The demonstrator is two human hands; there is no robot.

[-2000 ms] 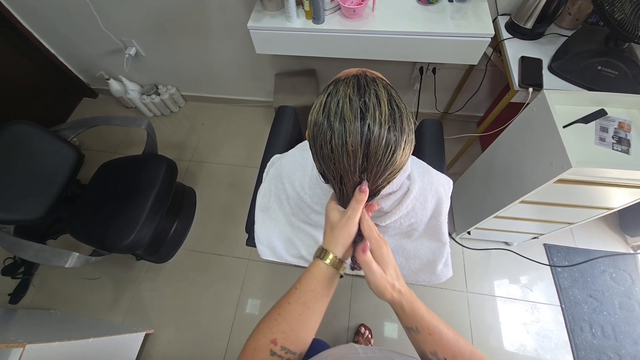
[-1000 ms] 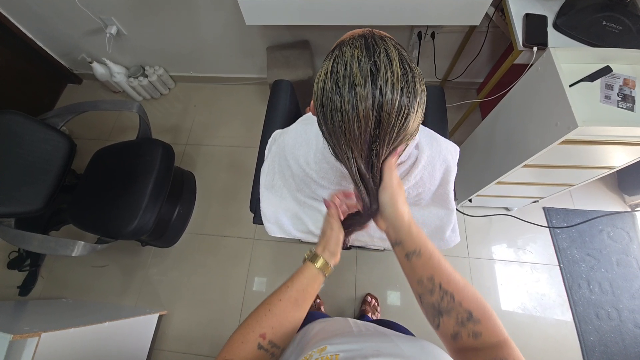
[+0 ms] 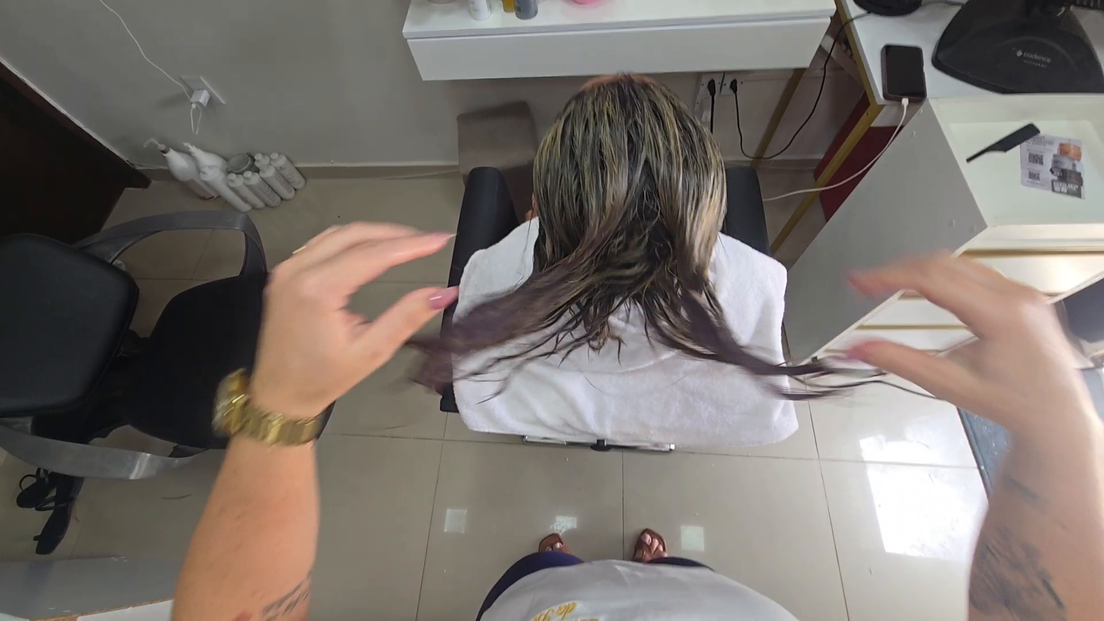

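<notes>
A seated person's wet, streaked hair (image 3: 630,172) fans out to both sides over a white towel (image 3: 604,388) on the shoulders. My left hand (image 3: 345,310), with a gold watch (image 3: 263,414) on the wrist, is raised left of the towel, thumb and fingers apart. Blurred hair ends swing close to its thumb. On the other side my right hand (image 3: 975,336) is lifted, blurred, with its fingers spread; thin strands trail just beside its thumb. Neither hand appears to grip the hair.
A black salon chair (image 3: 198,345) stands at the left, with white bottles (image 3: 233,181) by the wall. Ahead is a white shelf (image 3: 621,43). At the right, a cabinet (image 3: 906,216) bears a black comb (image 3: 1005,142); a phone (image 3: 903,73) with a cable lies behind it.
Both hands were together at the gathered hair behind the neck. They have moved apart to either side and let go, and the hair has spread out across the towel.
</notes>
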